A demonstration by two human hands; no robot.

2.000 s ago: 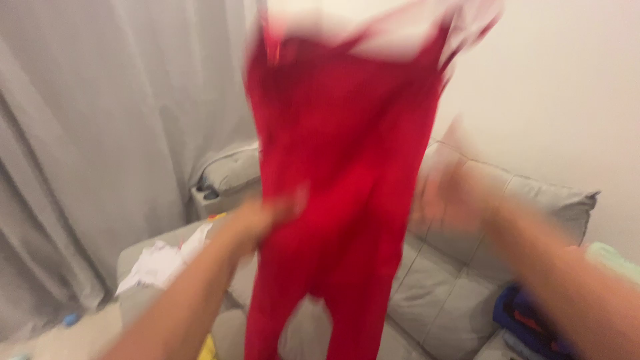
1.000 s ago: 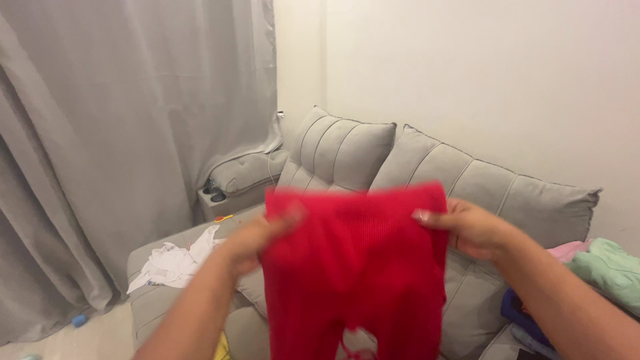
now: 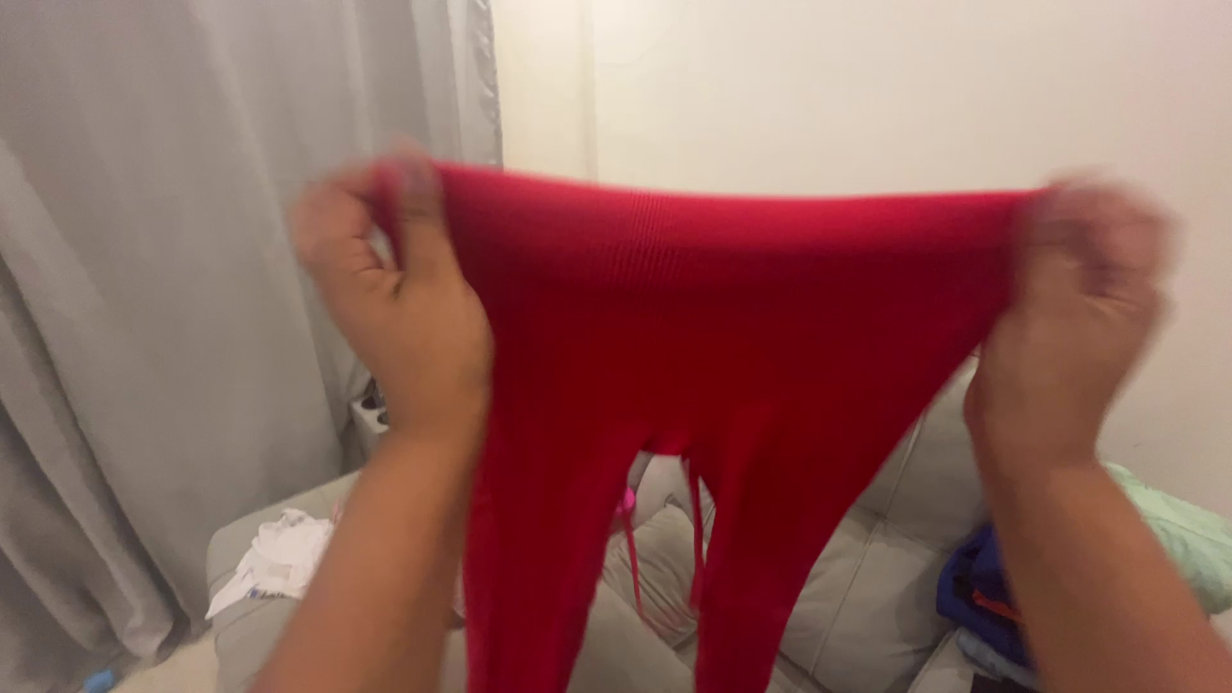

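A red stretchy garment with two legs (image 3: 731, 318) hangs in front of me, its top edge pulled wide between both hands. At the left end of that edge, my left hand (image 3: 399, 279) grips the fabric with the thumb on the near side. My right hand (image 3: 1068, 289), slightly blurred, holds the opposite end. The legs hang down past the bottom of the view, and thin red cords dangle in the gap between them. The fabric hides much of the grey sofa behind.
A grey tufted sofa (image 3: 866, 577) stands behind, with a white cloth (image 3: 279, 553) on its left part. Dark blue (image 3: 977, 587) and pale green (image 3: 1174, 529) cloths lie at the right. Grey curtains (image 3: 164, 289) hang at the left; a small blue thing (image 3: 99, 681) is on the floor.
The straps and upper part seen hanging two seconds ago no longer show at the top. Since one second ago, my hands have risen and spread apart, stretching the red garment's top edge wide.
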